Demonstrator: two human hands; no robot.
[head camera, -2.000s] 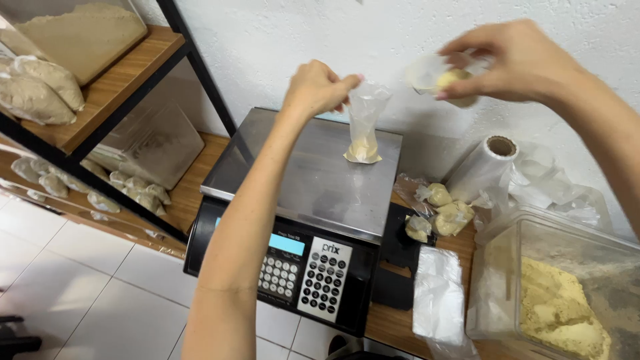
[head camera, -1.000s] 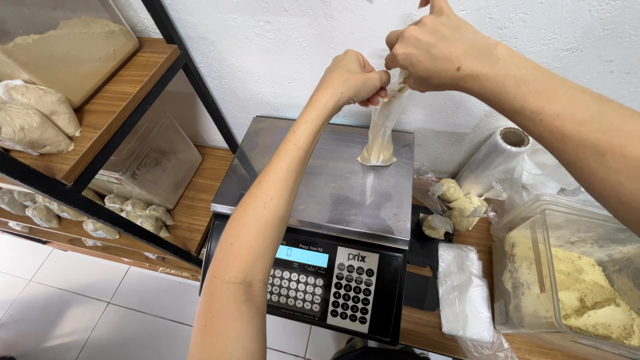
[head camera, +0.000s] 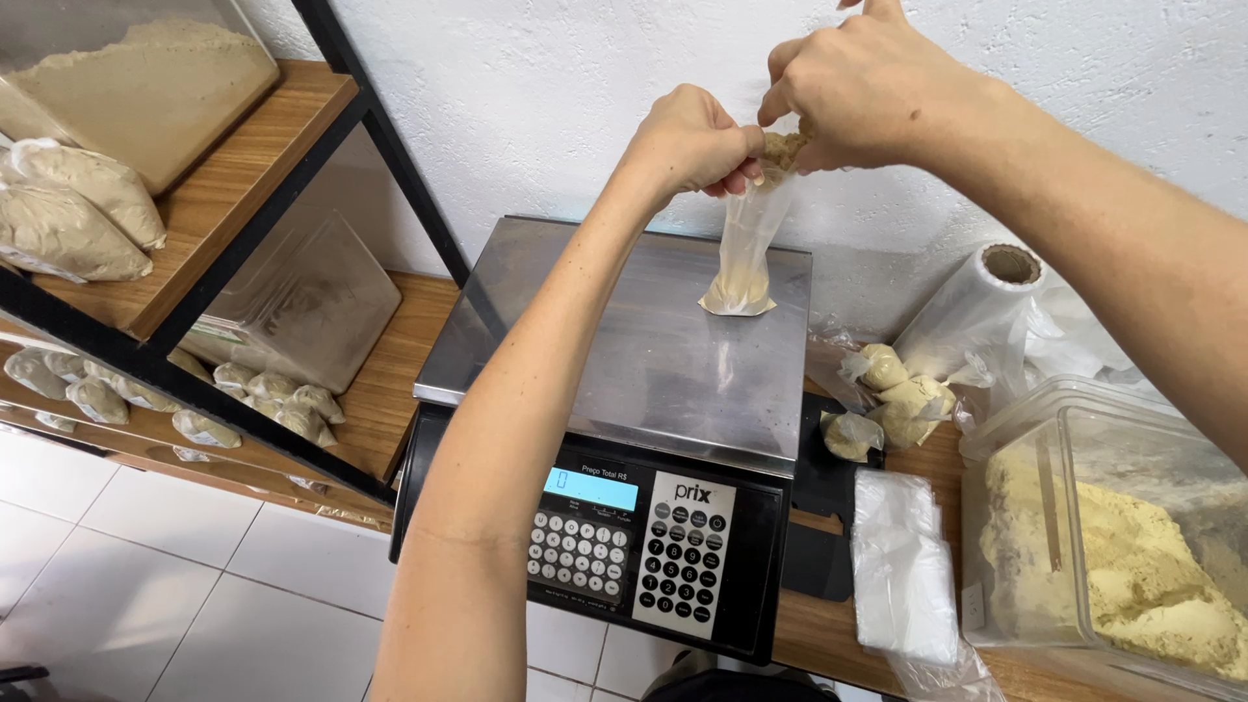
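My left hand (head camera: 697, 146) pinches the rim of a clear plastic bag (head camera: 753, 229), whose bottom with a little pale powder rests on or just over the steel plate of a Prix scale (head camera: 643, 341). My right hand (head camera: 853, 93) is at the bag's mouth, its fingers bent around a clump of yellowish powder (head camera: 783, 148). Whether a scoop or cup is inside the right hand is hidden. The scale's blue display (head camera: 590, 487) is lit. My left forearm crosses in front of the scale.
Right of the scale are filled small bags (head camera: 912, 405), a plastic film roll (head camera: 975, 302), a stack of flat bags (head camera: 905, 575) and a clear tub of yellow powder (head camera: 1121, 546). At left, a black-framed wooden shelf (head camera: 244, 185) holds tubs (head camera: 302, 302) and filled bags (head camera: 73, 214).
My right hand has come from the right, where it held yellowish powder apart from the bag, to the bag's mouth beside my left hand. The left hand keeps hold of the bag.
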